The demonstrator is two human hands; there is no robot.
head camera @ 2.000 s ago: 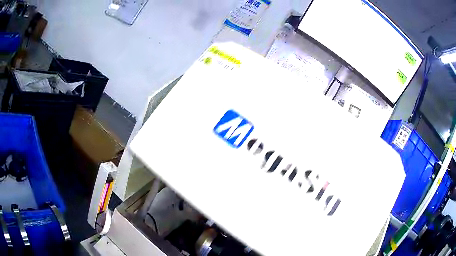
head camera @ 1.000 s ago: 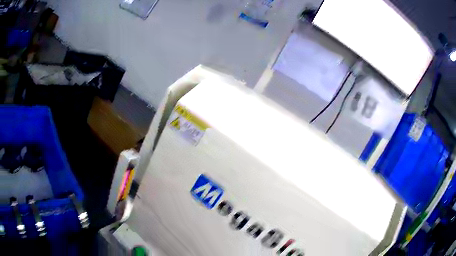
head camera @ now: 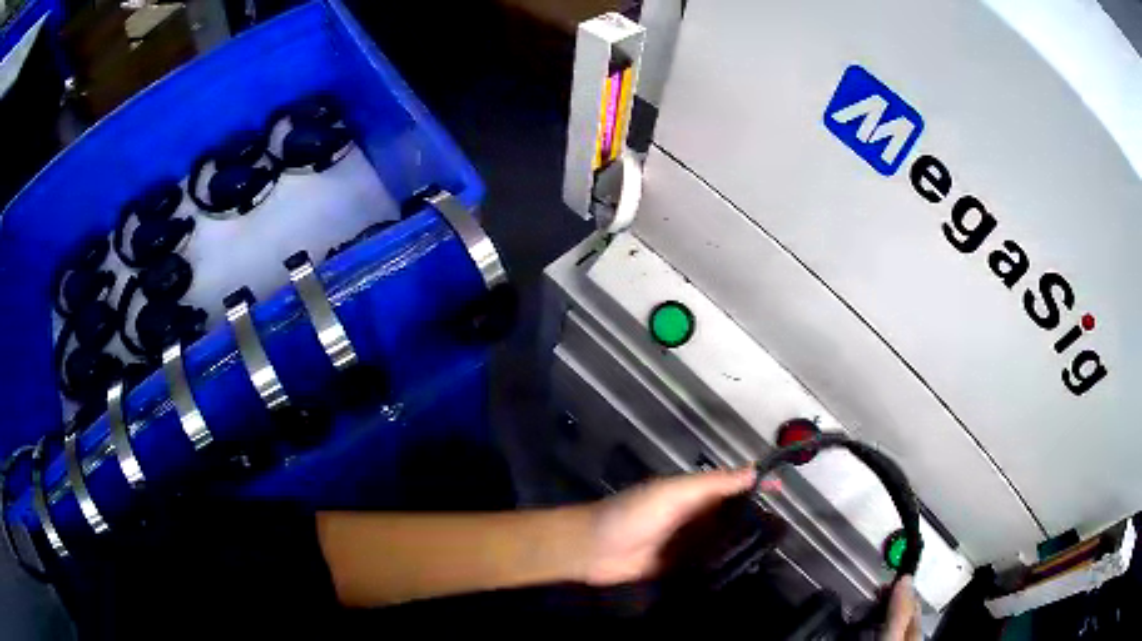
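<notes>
A black headphone headband (head camera: 877,461) curves over the front ledge of the test box (head camera: 776,263), whose lid is down. My left hand (head camera: 664,520) comes in from the lower left and holds one side of the headband. My right hand (head camera: 902,611) is mostly cut off by the bottom edge. Its fingers are at the other end of the headband and seem to hold it. The earcups are dark and blurred below my left hand. The ledge has a green button (head camera: 671,324), a red button (head camera: 798,436) and a second green button (head camera: 897,548), partly behind the headband.
A blue tote (head camera: 432,157) stands at the left with rows of black headphones (head camera: 234,185) on a pale liner. Silver metal bands (head camera: 322,313) hang over its near edge. Upright at the box's left corner is a light curtain (head camera: 607,119); another strip (head camera: 1064,570) is at the lower right.
The view has swung down and left. The chamber lid, raised two seconds ago, is now down. Both hands and the held headphones have come into view.
</notes>
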